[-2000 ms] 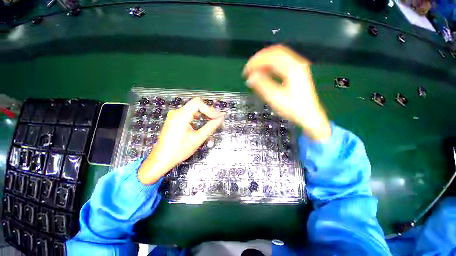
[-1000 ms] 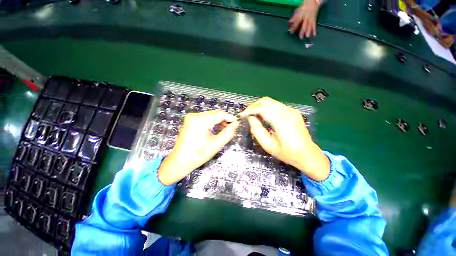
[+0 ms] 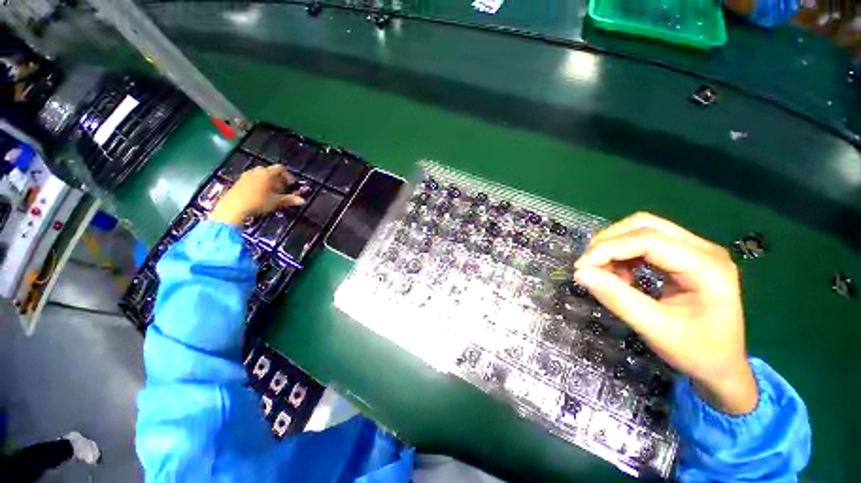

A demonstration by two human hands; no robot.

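Note:
My left hand [image 3: 253,196] is over the black blister tray [image 3: 326,212], its fingertips at a small shiny piece in an upper pocket; whether they grip it I cannot tell. My right hand [image 3: 672,294] is above the right part of the clear blister tray [image 3: 453,274], thumb and index fingertips together. Anything between those tips is too small to tell. A small dark piece [image 3: 649,279] shows inside the curl of the right fingers; whether it is held or lies behind is unclear. The clear tray has rows of small dark parts under strong glare.
A flat black slab [image 3: 366,215] lies between the trays. A second parts tray [image 3: 278,385] is near my left sleeve. Small units [image 3: 749,247] lie at right on the green surface. A green bin [image 3: 658,19] is across the line. A pale metal bar [image 3: 175,61] stands upper left.
The view has swung left. My hands, together over the clear tray a second ago, are apart: left over the black tray, right over the clear tray's right side. The other person's hand is out of view.

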